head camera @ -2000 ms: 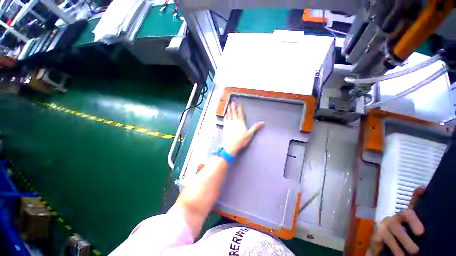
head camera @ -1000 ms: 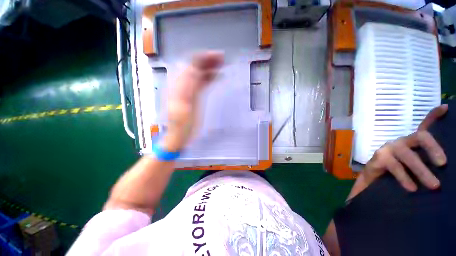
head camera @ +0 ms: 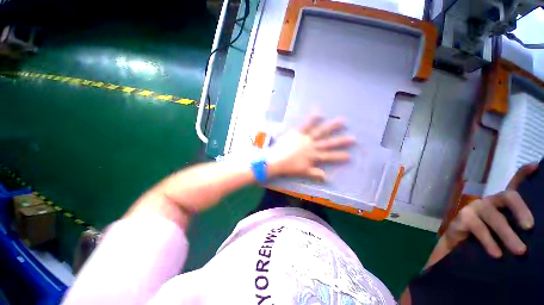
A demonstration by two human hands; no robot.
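Observation:
A grey tray fixture with orange corners (head camera: 352, 65) lies in front of me, with nothing seated in it. My left hand (head camera: 310, 149), with a blue band at the wrist, is spread over its lower left part, palm down and slightly blurred. My right hand (head camera: 492, 226) is at the lower right, its fingers over the edge of a large dark flat panel (head camera: 483, 277) that runs out of the picture. The panel's underside and the thumb's grip are partly hidden.
A second orange-edged fixture (head camera: 477, 155) stands at the right with a white ribbed tray (head camera: 519, 140), partly behind the panel. Metal machine parts (head camera: 471, 36) are at the upper right. A white rail (head camera: 206, 89) runs left of the table. A cardboard box (head camera: 37, 221) sits at the far left.
My left hand has moved down the fixture from its upper left part to its lower left, fingers spread. The view has shifted. My right hand stays on the dark panel.

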